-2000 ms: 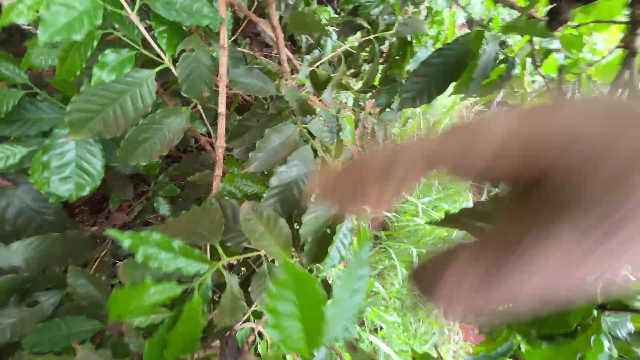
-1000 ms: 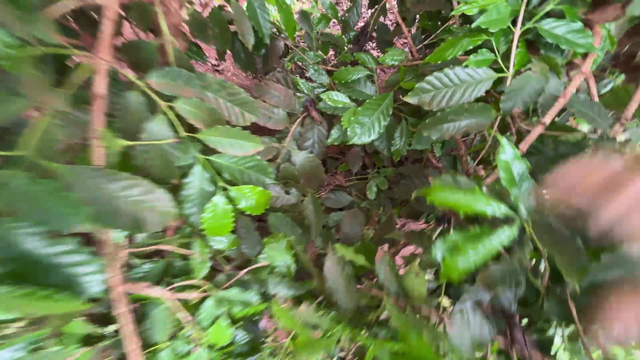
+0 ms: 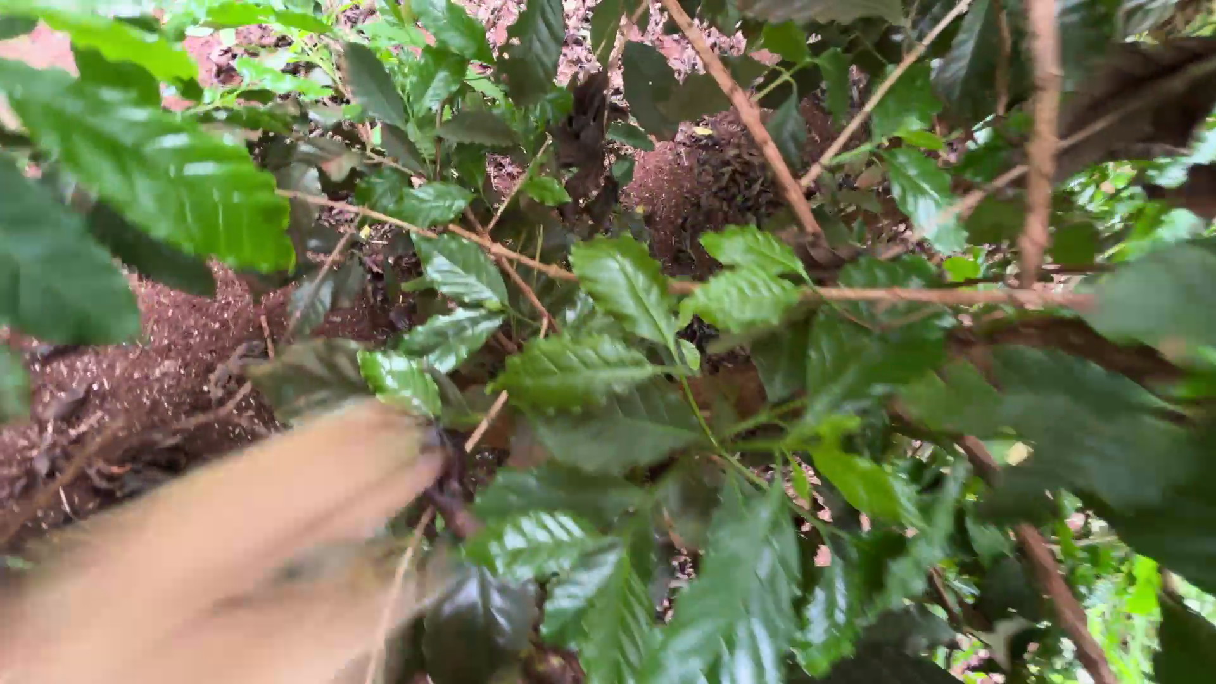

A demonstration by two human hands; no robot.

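Note:
My left hand (image 3: 228, 551) reaches in from the lower left, strongly blurred, with its fingers pointing at a dark twig among the leaves. Whether it grips anything does not show. Glossy green leaves with wavy edges (image 3: 622, 290) grow on a shrub just right of the fingertips. A thin brown branch (image 3: 912, 294) runs across the middle of the view, behind some of the leaves. My right hand is not in view.
Large leaves (image 3: 152, 161) hang close at the upper left. Reddish-brown soil with litter (image 3: 190, 351) lies below the shrub. Upright brown stems (image 3: 1042, 142) and a slanting one (image 3: 746, 114) cross the upper right. Bright low greenery (image 3: 1121, 608) shows at the lower right.
The view has shifted a lot across the shrub. A blurred hand at the right side earlier is out of view now, and my left hand has come in at the lower left.

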